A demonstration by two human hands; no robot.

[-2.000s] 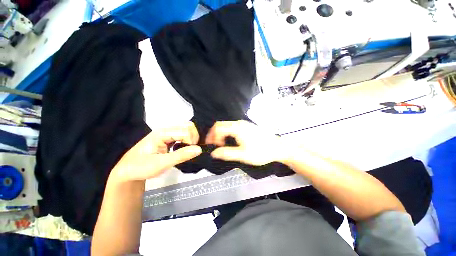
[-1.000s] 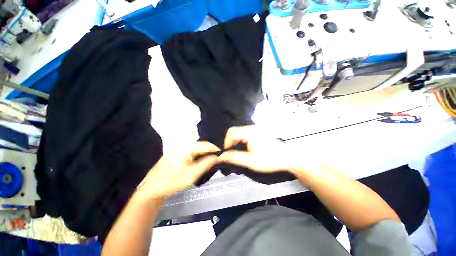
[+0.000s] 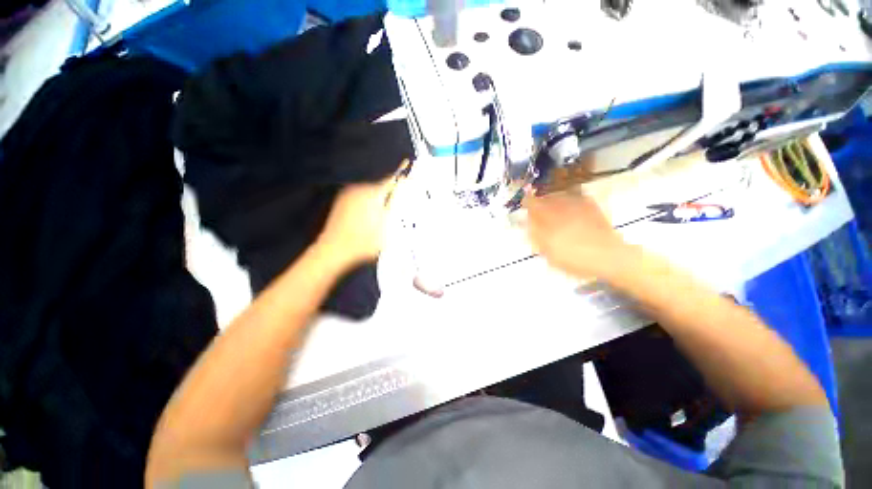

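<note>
The black garment piece (image 3: 277,143) lies bunched on the white table left of the sewing machine (image 3: 612,72). My left hand (image 3: 363,222) is at its right edge, fingers closed on the cloth, fingertips near the machine head's left end. My right hand (image 3: 572,229) is blurred, just right of the needle area (image 3: 483,196), its fingertips up by the metal parts below the head. Whether it holds anything cannot be seen. No cloth shows clearly under the needle.
Thread snips (image 3: 693,212) lie right of my right hand. A coiled orange-green loop (image 3: 798,172) is at the table's right end. A large black heap (image 3: 86,277) fills the left. The ruler strip (image 3: 349,396) runs along the front edge. A blue crate (image 3: 789,306) stands at right.
My hands have moved apart: the left up beside the machine head with the garment piece, the right up to the needle area. The cloth is more bunched. The view has shifted to the right.
</note>
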